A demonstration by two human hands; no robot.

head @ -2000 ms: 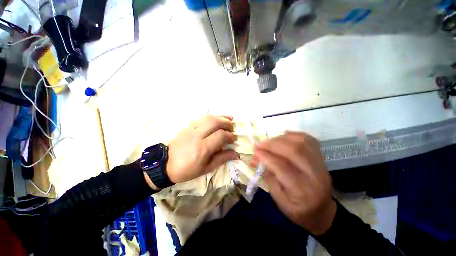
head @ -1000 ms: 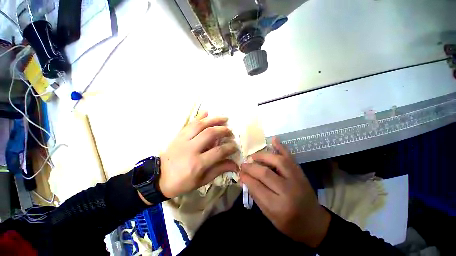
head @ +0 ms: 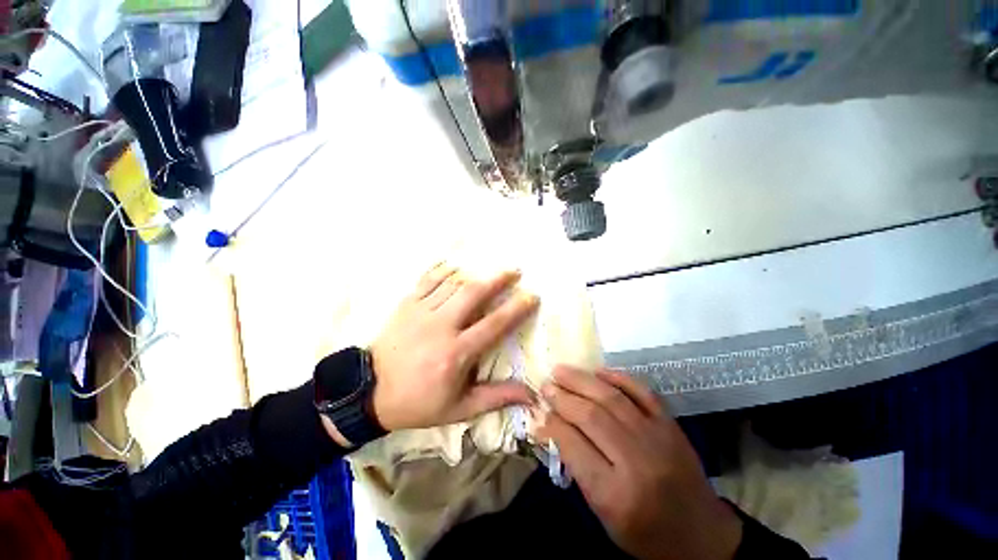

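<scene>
A cream garment piece (head: 427, 476) lies on the white table's front edge and hangs in folds over the lap. My left hand (head: 443, 356) lies on the cloth with fingers spread, its thumb pressing near the right fingertips. My right hand (head: 624, 448) pinches the cloth edge at the front, close to the left thumb. A narrow white strip (head: 556, 465) hangs below the right fingertips. The sewing machine head (head: 700, 66) stands behind, its needle area (head: 536, 188) away from both hands. The cloth towards the needle is washed out by glare.
A grey ruler strip (head: 744, 366) runs along the front edge at right. At left are white cables, a black holder (head: 159, 126), a yellow item (head: 137, 195) and a small blue item (head: 217, 238). A blue crate (head: 296, 520) and a beige fabric heap (head: 799, 492) are below.
My left fingers have spread flatter over the cloth. My right hand has stayed at the cloth edge. The white strip hangs lower beneath it. The camera view has shifted, showing more of the machine head.
</scene>
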